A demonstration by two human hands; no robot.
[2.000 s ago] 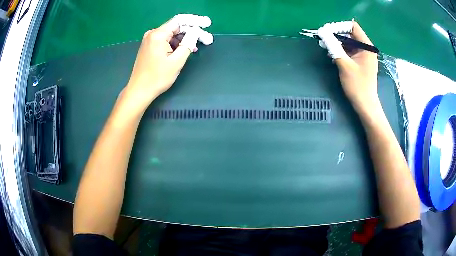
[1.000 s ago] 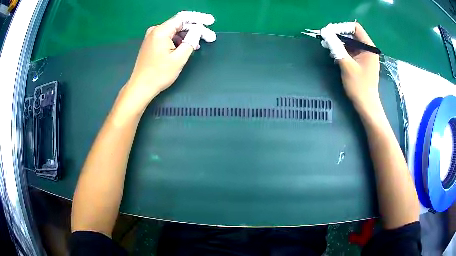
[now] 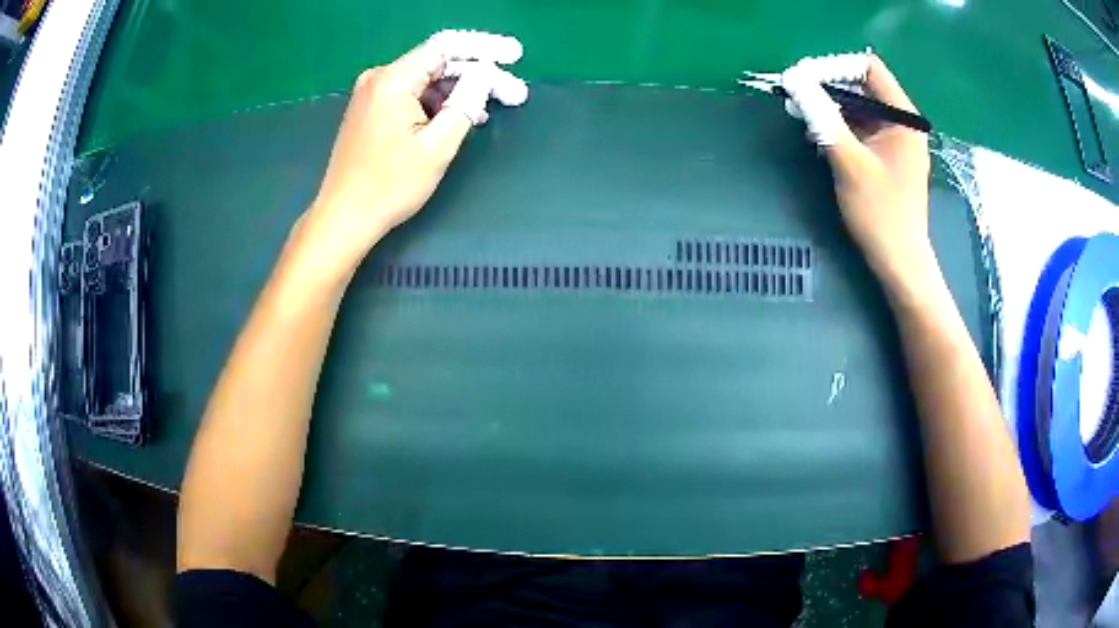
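Observation:
My right hand (image 3: 853,117) has white finger cots and holds dark tweezers (image 3: 881,108) with pale tips pointing left, over the mat's far edge. My left hand (image 3: 423,117), also with white finger cots, is raised at the mat's far edge with its fingers curled; no object shows in it. The carrier strip (image 3: 806,275) with small dark adhesive pads (image 3: 589,279) lies across the dark green mat (image 3: 589,417) between my forearms. One row is long, and a shorter second row sits above its right end.
Several black phone frames (image 3: 138,325) lie stacked at the left mat edge. A black frame (image 3: 1079,108) lies on the green belt (image 3: 638,37) at far right. A blue reel (image 3: 1049,374) stands on the white surface at right. A metal edge (image 3: 34,319) runs down the left.
A black frame has come into view on the belt at far right and has moved inward and nearer. My hands, the tweezers and the strip have hardly moved.

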